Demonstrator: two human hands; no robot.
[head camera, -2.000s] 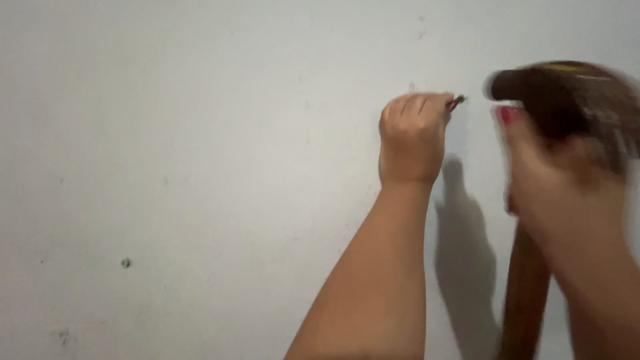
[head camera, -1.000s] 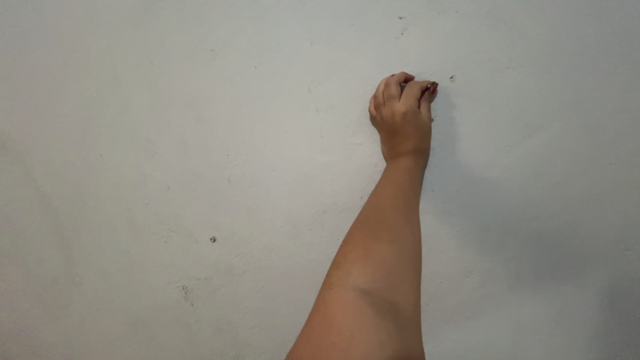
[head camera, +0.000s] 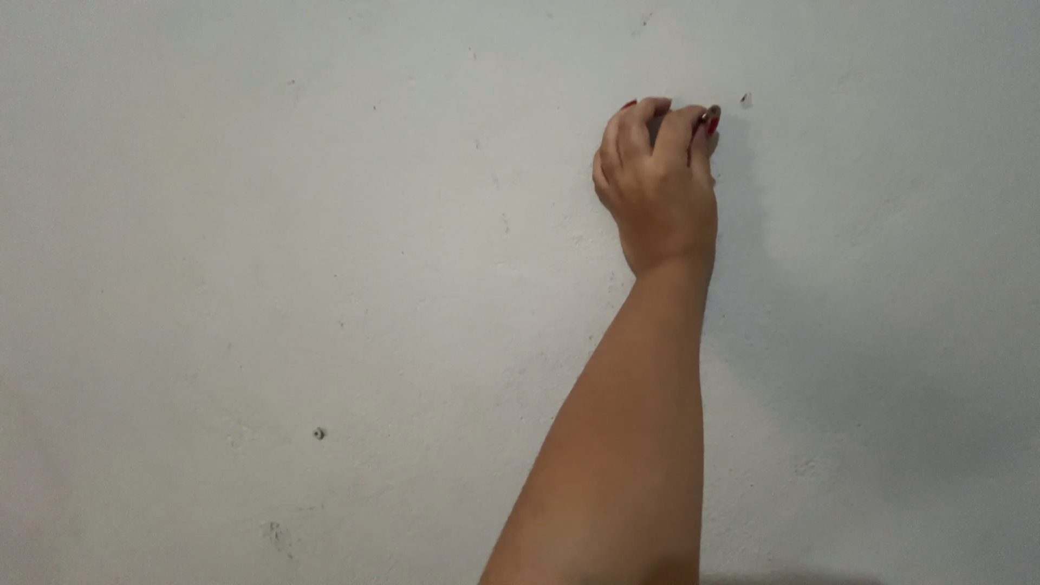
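Observation:
My left hand (head camera: 660, 183) rests against a pale painted wall (head camera: 439, 325), upper right of the middle. Its thumb and forefinger, with red nails, pinch a small metal piece (head camera: 713, 114), perhaps a nail; most of it is hidden by the fingers. Just right of the fingertips there is a small dark hole or chip (head camera: 745, 99) in the wall. My right hand is out of view, and so is the hammer.
A small round plug or hole (head camera: 319, 434) marks the wall at the lower left, with a scuffed patch (head camera: 277, 534) below it. Other small scuffs and chips dot the surface. The shadow of my arm falls to the right.
Two seconds back my right hand was at the right with a hammer; both have left the view. My left hand still pinches the small piece. The view has shifted somewhat.

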